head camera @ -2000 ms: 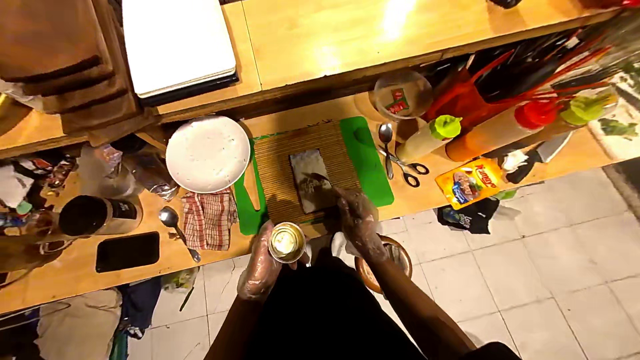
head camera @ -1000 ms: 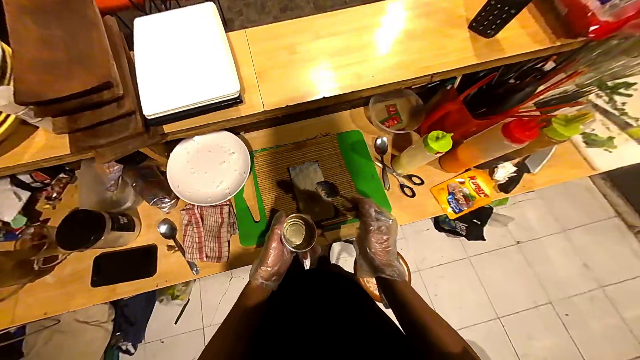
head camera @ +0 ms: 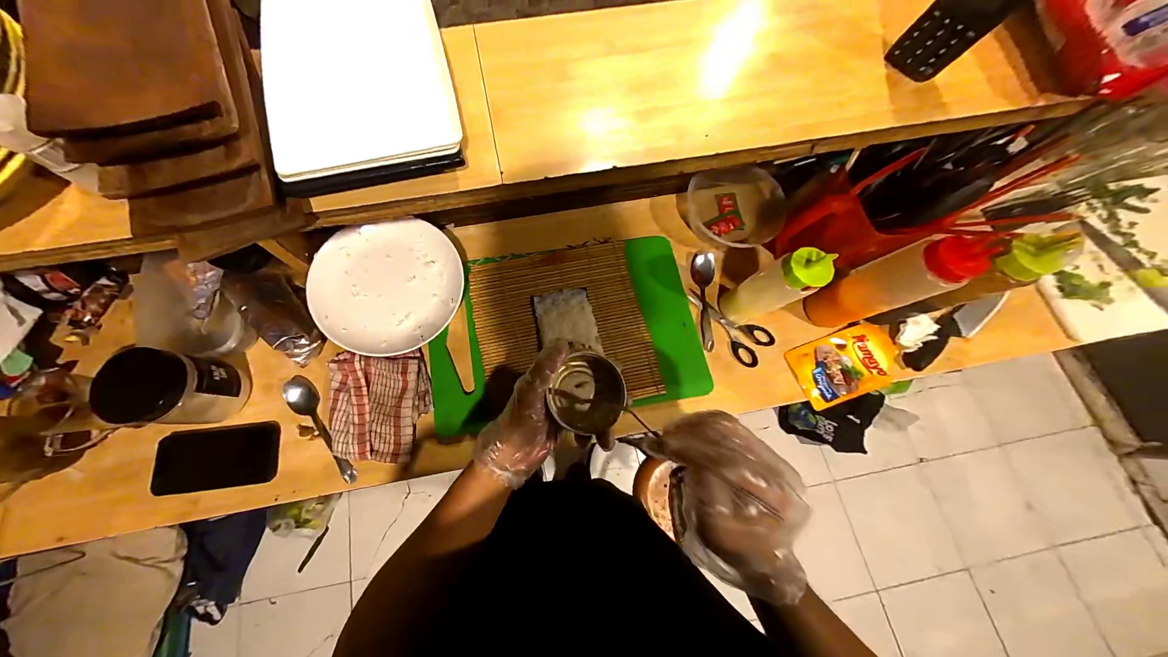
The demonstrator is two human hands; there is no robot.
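Note:
My left hand, in a clear plastic glove, grips a small metal cup over the near edge of a bamboo mat. My right hand, gloved the same way, holds a metal spoon whose bowl end is inside the cup. Beyond the cup, a flat layer of white rice lies on a dark sheet, probably nori, its near part hidden by the cup. It rests on the bamboo rolling mat, which lies on a green cutting board.
A white plate, a checked cloth, a spoon and a black phone lie to the left. On the right are scissors, squeeze bottles and a yellow packet. A raised wooden shelf runs behind.
The spoon has moved from over the rice into the metal cup. My right hand has come back toward my body and to the right.

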